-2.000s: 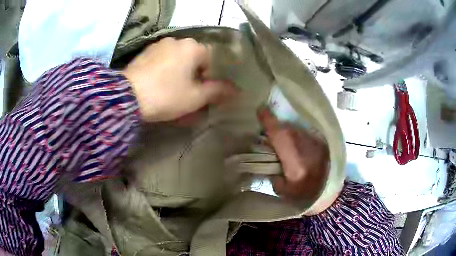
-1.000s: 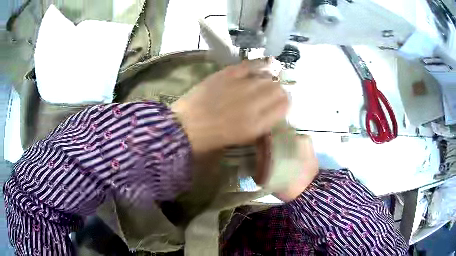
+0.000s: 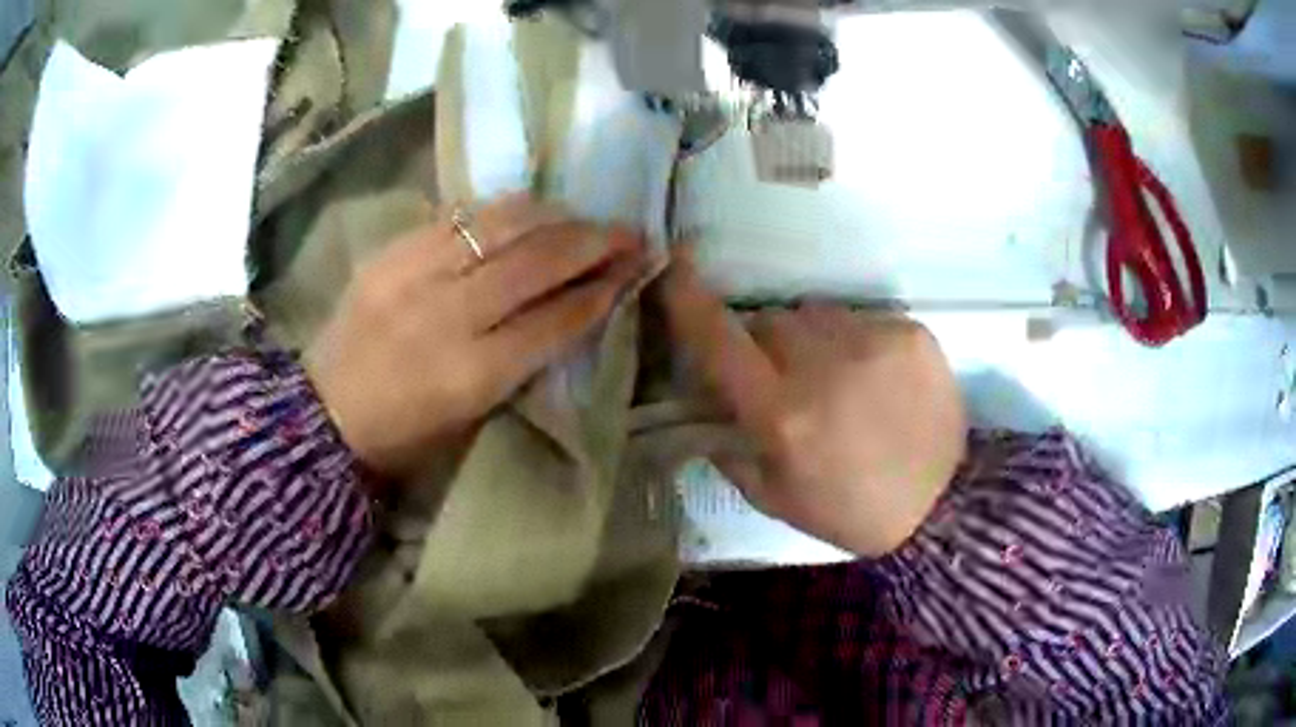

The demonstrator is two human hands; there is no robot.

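Note:
The khaki garment body (image 3: 526,526) lies bunched from the machine table down over my lap. A khaki band with a pale strip (image 3: 490,107) runs up from my left hand towards the machine. My left hand (image 3: 462,320), with a ring, lies on the khaki cloth, fingertips at a folded edge. My right hand (image 3: 832,412) holds that edge between its fingers from the right, thumb and fingertips partly hidden by cloth. The hands' fingertips nearly meet just below the machine head. A white pocket piece (image 3: 149,178) lies on khaki cloth at the left.
The sewing machine's dark and grey parts (image 3: 775,57) hang at the top centre, blurred. Red-handled shears (image 3: 1144,242) lie on the white table (image 3: 910,171) right of the needle area. The table's front edge runs below my right hand.
My left hand has moved left and down from over my right hand. The khaki band now lies up towards the machine with its pale strip showing. The view has shifted.

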